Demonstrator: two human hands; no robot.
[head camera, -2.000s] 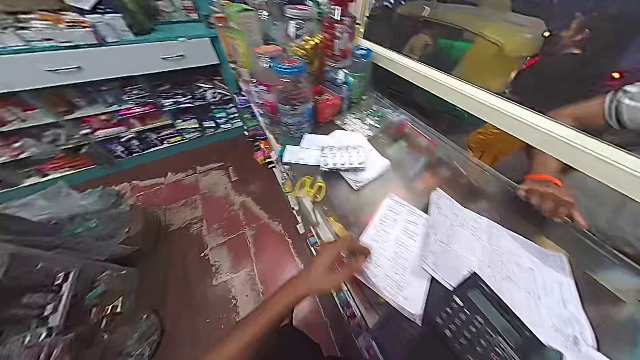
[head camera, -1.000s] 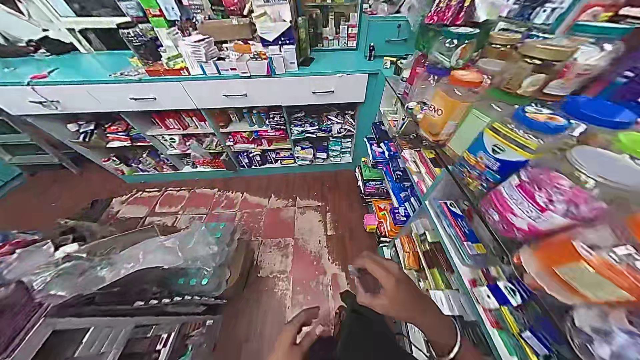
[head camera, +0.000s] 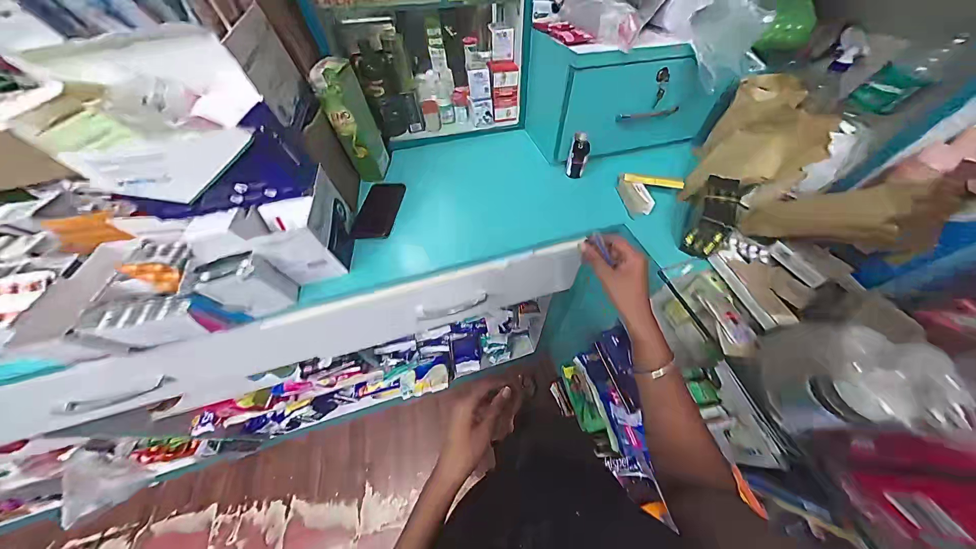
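Observation:
My right hand (head camera: 619, 268), with a bracelet at the wrist, is raised at the front corner of the teal counter (head camera: 457, 198). Its fingers are closed on a small bluish object (head camera: 602, 250), too blurred to name. Lower and to the left, my left hand (head camera: 488, 419) hangs above the floor in front of the shelves, fingers partly curled, with no object visible in it. Behind the right hand, a small dark bottle (head camera: 578, 155) stands upright on the counter. A black mobile phone (head camera: 380, 210) lies farther left, near a green box (head camera: 349, 122).
White drawer fronts (head camera: 450, 305) run below the counter edge, over shelves of packets (head camera: 427, 377). Medicine boxes and blister packs (head camera: 145, 297) crowd the left. Brown paper bags (head camera: 770, 145) and a glass case with boxes (head camera: 701, 305) stand at right. A teal drawer (head camera: 625, 107) holds a key.
The view has swung from the glass counter with papers and calculator to the teal counter. My right hand has reached forward to the counter's corner.

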